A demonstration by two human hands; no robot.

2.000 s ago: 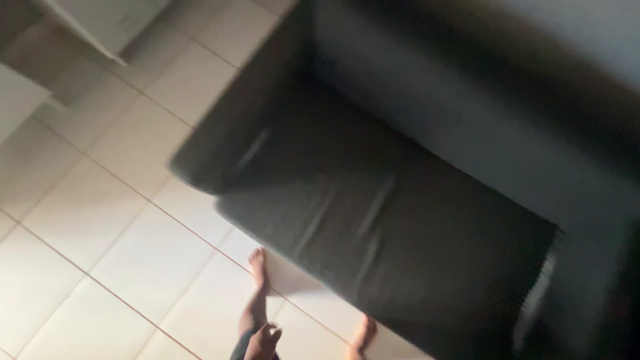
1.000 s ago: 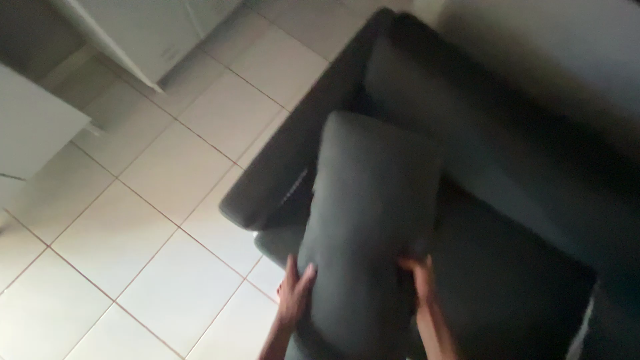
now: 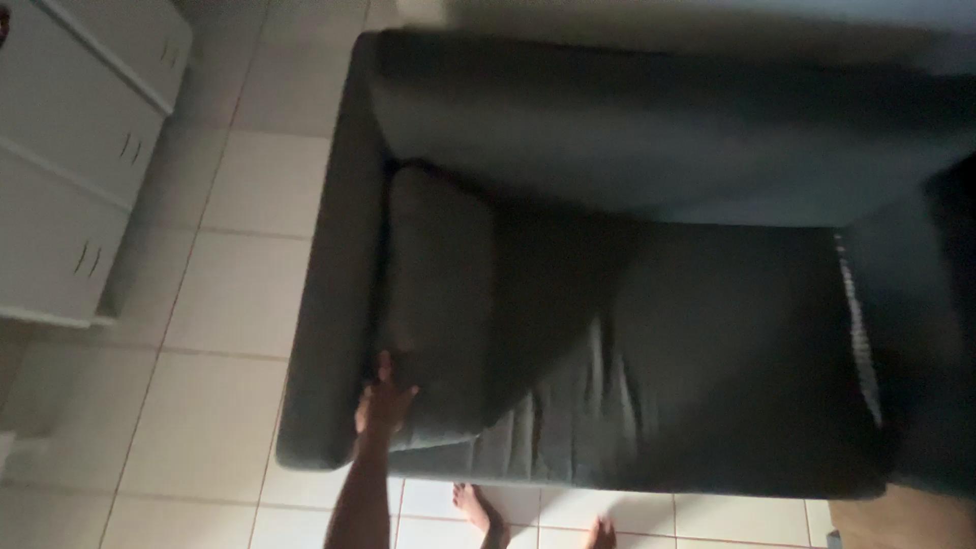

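A dark grey fabric sofa [image 3: 686,320] fills the middle and right of the head view, its seat cover wrinkled near the front edge. One dark grey cushion [image 3: 442,282] stands against the inside of the sofa's left arm [image 3: 324,305]. My left hand [image 3: 383,404] rests with spread fingers at the cushion's front end, beside that arm, and grips nothing that I can see. A pale strip shows along the seam at the seat's right end. My right hand is out of view.
White cabinets [image 3: 84,145] with thin handles stand at the upper left. Light floor tiles [image 3: 206,412] lie between them and the sofa. My bare feet [image 3: 476,507] are on the tiles by the sofa's front edge. A brown surface [image 3: 900,518] shows at the lower right.
The cushion that both hands held over the seat now stands against the sofa's left arm. My right hand has left the view, which has turned.
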